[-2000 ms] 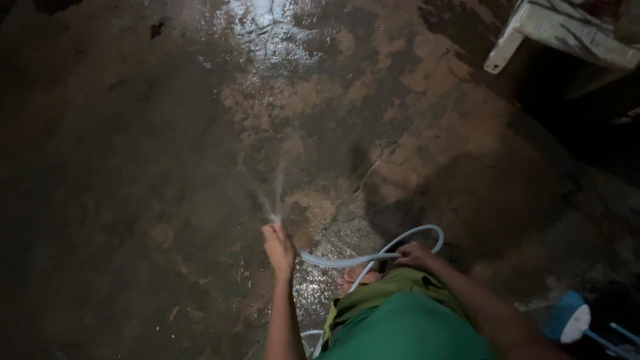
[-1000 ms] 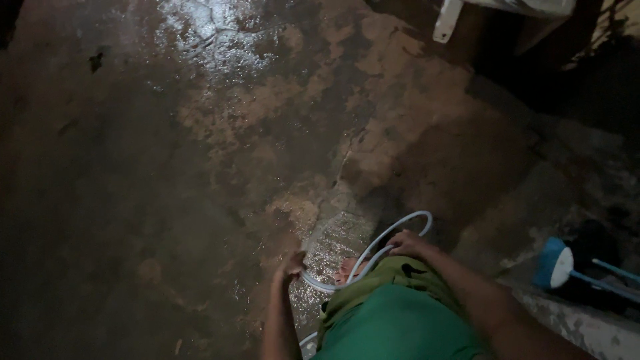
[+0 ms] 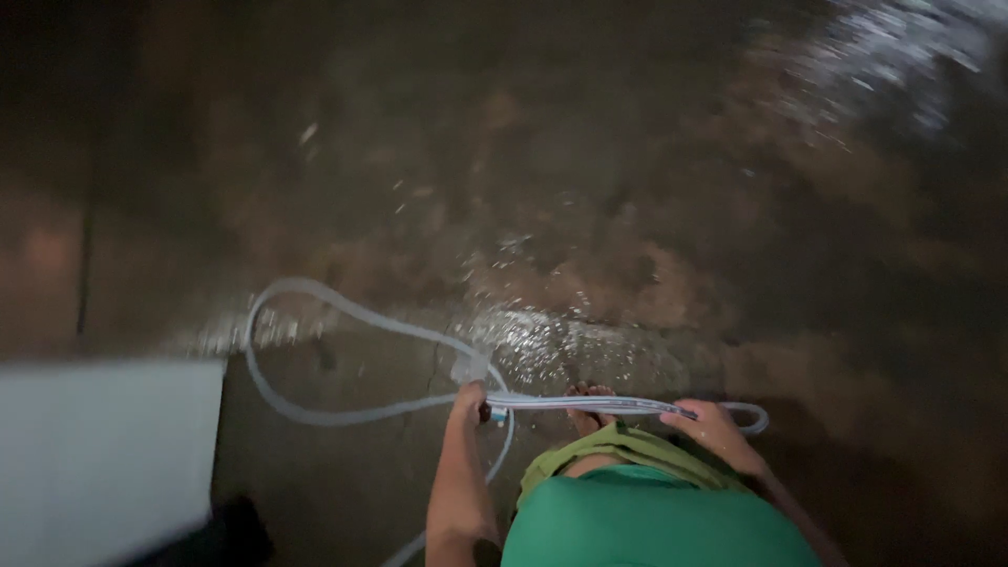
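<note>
A pale flexible hose (image 3: pixel 362 315) lies in a wide loop to the left over the wet floor. My left hand (image 3: pixel 471 400) is closed on the hose, with a blurred whitish spray just above the fingers. Between my hands a stretch of hose runs side by side in more than one strand. My right hand (image 3: pixel 705 425) grips these strands, and a small bend of hose sticks out past it to the right. A small blue and white item shows beside my left hand; what it is I cannot tell.
The wet, patchy floor (image 3: pixel 598 181) reflects light at the upper right. A large white flat-sided object (image 3: pixel 102 457), blurred, stands at the lower left with something dark beside it. My bare foot (image 3: pixel 587 405) shows below the hose. Another length of hose runs down at the lower left.
The view has swung left. A large loop of hose now shows beyond my left hand, and several strands stretch between my hands, which are farther apart. The white-topped furniture at the upper right is out of view.
</note>
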